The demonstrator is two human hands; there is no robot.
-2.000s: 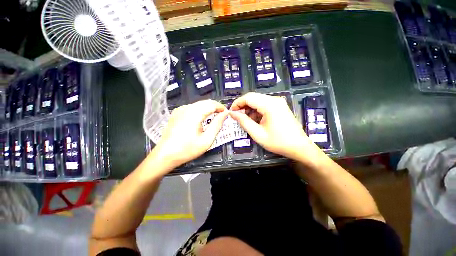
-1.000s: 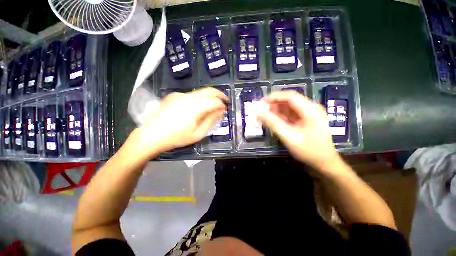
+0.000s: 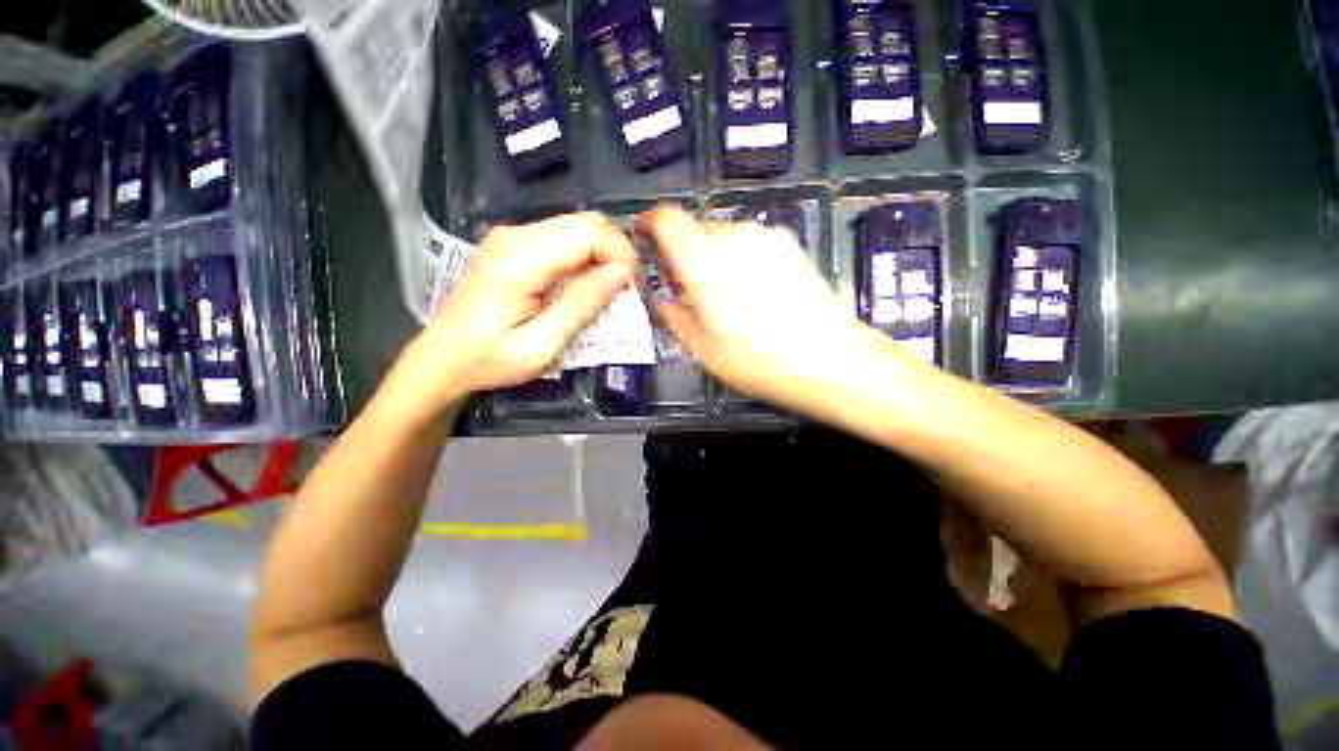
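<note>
My left hand [image 3: 536, 305] holds the white printed label strip [image 3: 617, 332] over the lower row of the clear blister tray [image 3: 1098, 279]. The strip also shows behind the hand and runs up towards the fan. My right hand [image 3: 734, 294] is beside it, fingertips near the strip's end; whether a label is between them cannot be told. Dark purple-blue phone cases with white patches lie in the tray pockets, such as the one at the lower right [image 3: 1037, 291]. My hands partly hide the lower-row cases.
A second tray of dark cases [image 3: 218, 330] lies to the left. The white fan [image 3: 242, 12] is cut off at the top left. A red stool [image 3: 213, 477] stands below the green bench [image 3: 1204, 220]. Light cloth [image 3: 1285, 477] hangs at the far right.
My right hand has moved left, from over a lower-row case back beside my left hand. The printed strip shows again at my left fingers. The tray sits higher and further right in view.
</note>
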